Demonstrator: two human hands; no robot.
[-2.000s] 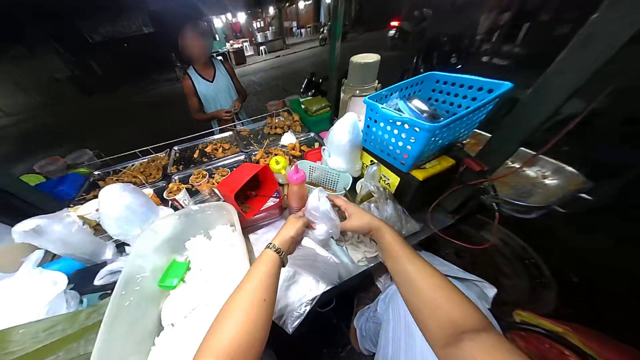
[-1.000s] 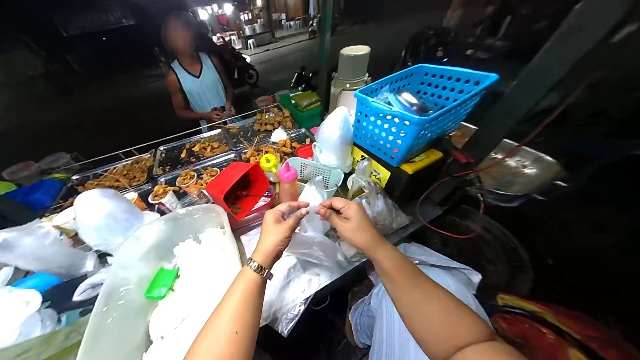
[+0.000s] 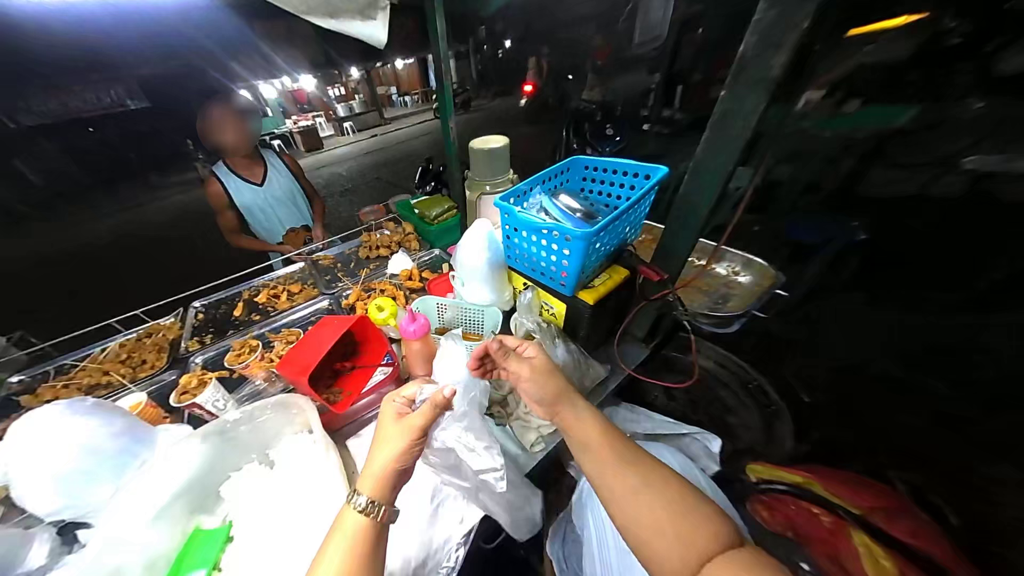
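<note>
A clear plastic bag [image 3: 468,432] hangs from my left hand [image 3: 412,428], pinched between thumb and fingers. Beside the bag's top, to its right, my right hand [image 3: 524,372] has its fingers curled and partly apart, with nothing plainly in them. Just beyond the hands stands a squeeze bottle with a pink cap [image 3: 416,336], and a yellow-topped bottle [image 3: 384,312] is behind it. A red container [image 3: 340,364] lies tipped on its side, left of the bottles. At lower left, a large tub [image 3: 308,412] holds white rice [image 3: 280,504] and a green scoop [image 3: 202,550].
Metal trays of skewered fried food [image 3: 248,300] line the far side. A blue perforated basket [image 3: 560,256] rests on a black and yellow box [image 3: 612,288] at right. Near it are a pale green basket [image 3: 464,316] and a beige jug [image 3: 490,172]. A person [image 3: 264,188] stands across the stall.
My hands were close together at the bag's top a second ago; now they are apart, with the bag in my left hand. The view has shifted somewhat.
</note>
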